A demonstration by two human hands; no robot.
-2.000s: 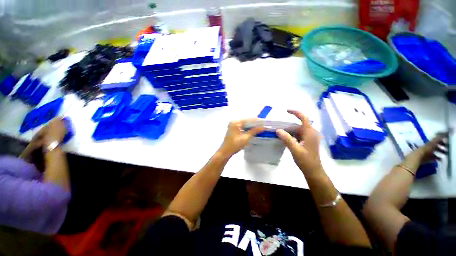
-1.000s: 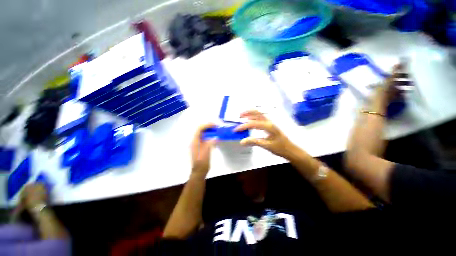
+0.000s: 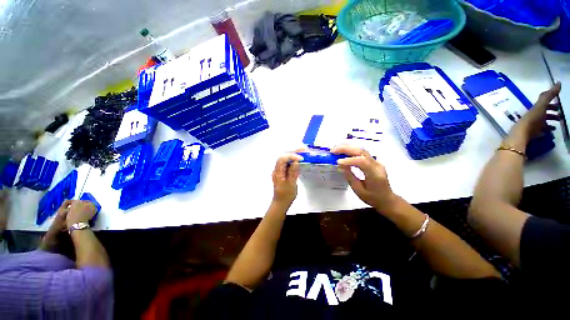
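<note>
My left hand (image 3: 287,179) and my right hand (image 3: 369,177) hold a retail box (image 3: 324,175) upright near the table's front edge. Its blue upper end (image 3: 317,157) is pinched between the fingers of both hands. The side facing me is white with faint grey print. Behind the box, a blue flap (image 3: 314,130) and a white area with small black pictures show on the table. Whether the end flap is fully tucked cannot be told.
Closed boxes stand in a tall stack (image 3: 201,94) at left, with blue trays (image 3: 159,172) and black cables (image 3: 103,128) beyond. Open boxes (image 3: 428,106), a green basket (image 3: 400,31) and another person's arm (image 3: 500,181) are at right. Someone in purple (image 3: 56,287) works at far left.
The view has tilted and shifted. The box stays in my hands; its blue end first faced more open toward me, and now my fingers pinch it at both corners.
</note>
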